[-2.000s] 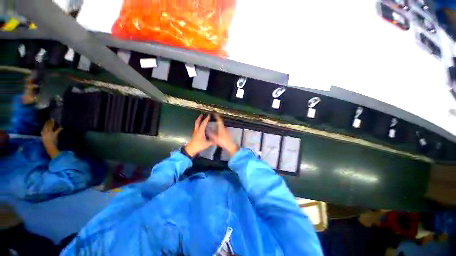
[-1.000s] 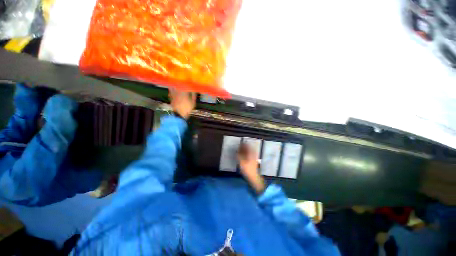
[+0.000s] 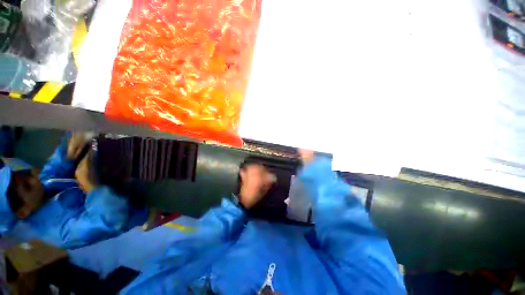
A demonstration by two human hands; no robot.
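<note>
A black compartment tray (image 3: 278,200) lies on the dark green line surface in front of me. Its left part shows bare dark slots. A grey battery-like piece (image 3: 299,201) lies in its middle, and more grey shows at the right end, partly behind my right sleeve. My left hand (image 3: 254,184) is over the tray's left part, blurred, with curled fingers; whether it holds anything cannot be told. My right hand (image 3: 307,154) is at the shelf edge beyond the tray, mostly hidden by the shelf and white sheet; its fingers are not visible.
A red-orange plastic bag (image 3: 181,69) lies on the white shelf (image 3: 368,75) above the line. Stacked black trays (image 3: 167,159) stand at the left beside a neighbouring worker in a blue smock (image 3: 86,213). A device (image 3: 508,33) lies at the upper right. A brown carton (image 3: 34,257) is at lower left.
My left hand has come back from the shelf edge to the tray's left part. My right hand has moved from the grey pieces up to the shelf edge. The view has shifted, hiding the carriers.
</note>
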